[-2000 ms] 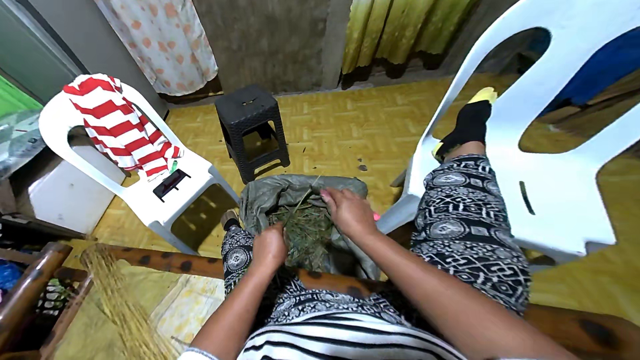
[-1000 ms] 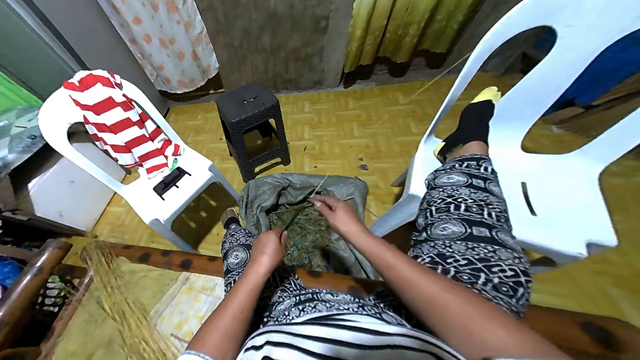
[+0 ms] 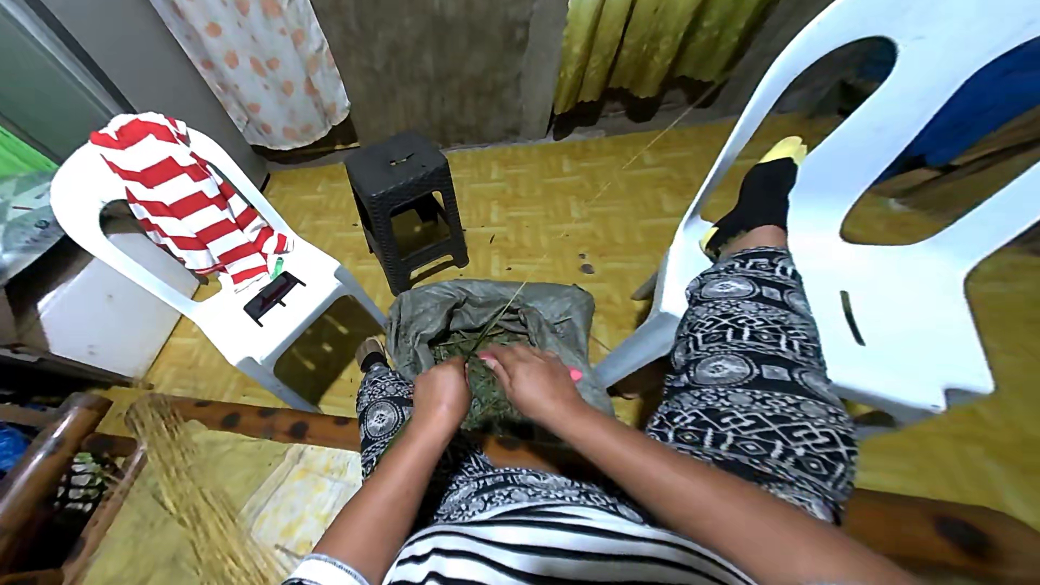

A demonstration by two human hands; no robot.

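Observation:
My left hand (image 3: 443, 394) is closed on some thin green plant strands (image 3: 487, 325), whose ends stick up past my fingers. Close beside it on the right, my right hand (image 3: 532, 382) holds something pink, perhaps a handle, which shows at both sides of the fist. Both hands are over a grey sack (image 3: 561, 313) with its mouth spread, and a heap of green plant scraps (image 3: 487, 398) lies inside it. On the bench to the left lies a bundle of long dry yellowish stalks (image 3: 191, 496).
A white plastic chair (image 3: 215, 329) at left bears a striped cloth (image 3: 183, 195) and a dark device (image 3: 274, 298). A black stool (image 3: 402, 175) stands beyond the sack. My foot rests on another white chair (image 3: 894, 325) at right. The wooden bench edge (image 3: 268, 424) runs beneath me.
My right hand has come closer to my left hand since one second ago. A long thin strand that stretched away at upper right a second ago still shows faintly there.

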